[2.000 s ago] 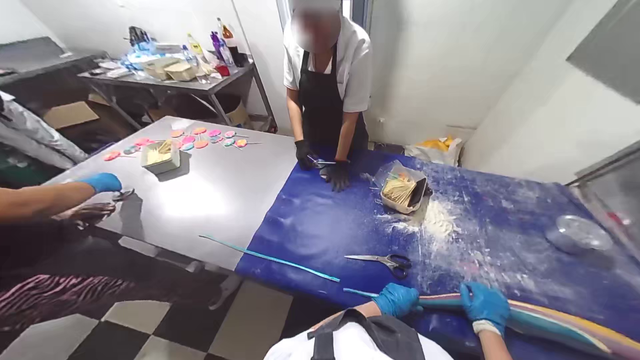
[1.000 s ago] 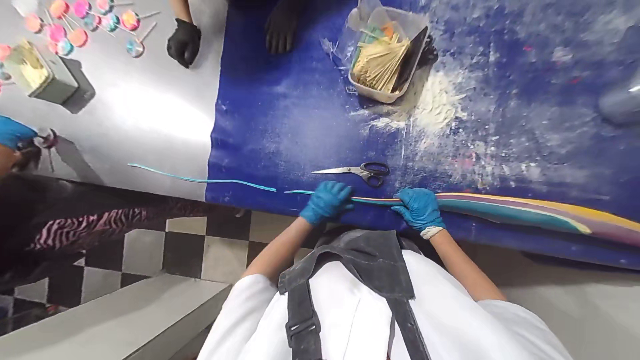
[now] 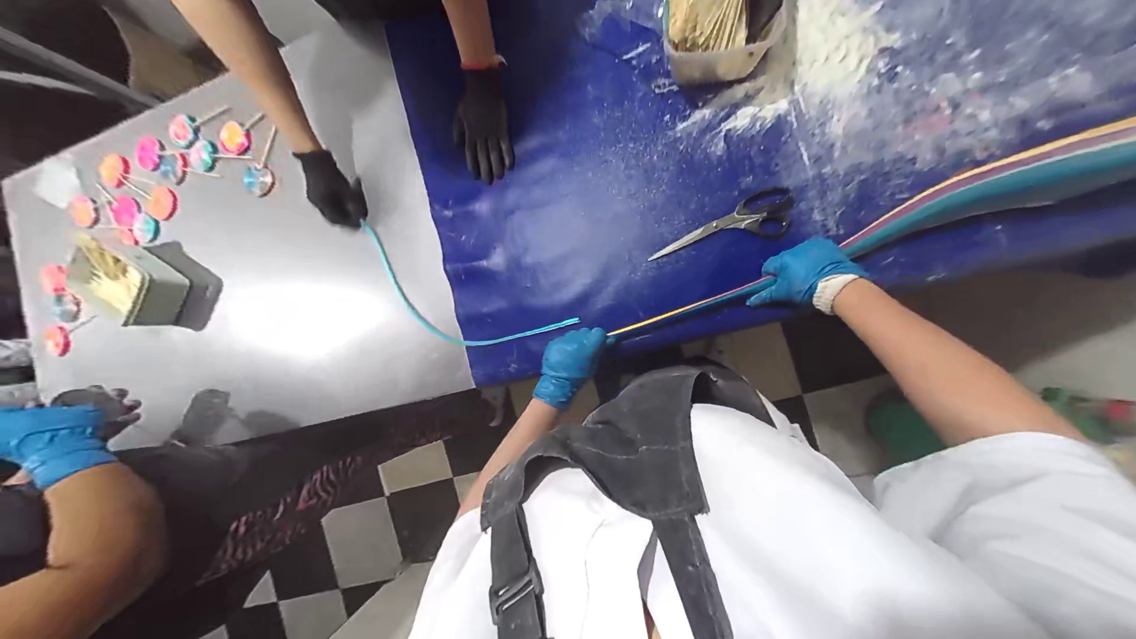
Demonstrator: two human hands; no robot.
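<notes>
My left hand (image 3: 571,362), in a blue glove, is closed on the thin drawn-out end of a striped candy rope (image 3: 688,311). Farther right, my right hand (image 3: 806,271), gloved in blue too, grips the same rope where it widens into a thick teal, purple and yellow roll (image 3: 1003,182). Just beyond my hands, scissors (image 3: 732,220) with black handles lie on the blue table cover. A separate thin turquoise candy strand (image 3: 426,321) curves from beside my left hand to a co-worker's black-gloved hand (image 3: 333,191), which holds its far end.
The co-worker's other black-gloved hand (image 3: 485,129) rests on the blue cover (image 3: 550,213). A container of sticks (image 3: 719,60) stands by white powder (image 3: 839,44). Lollipops (image 3: 162,202) and a second stick container (image 3: 155,288) are on the metal table. Another person's blue-gloved hands (image 3: 58,435) are at left.
The co-worker's black-gloved hand has come over the metal table and taken hold of the turquoise strand, which now bends upward. The rope between my hands is longer. The view has moved closer.
</notes>
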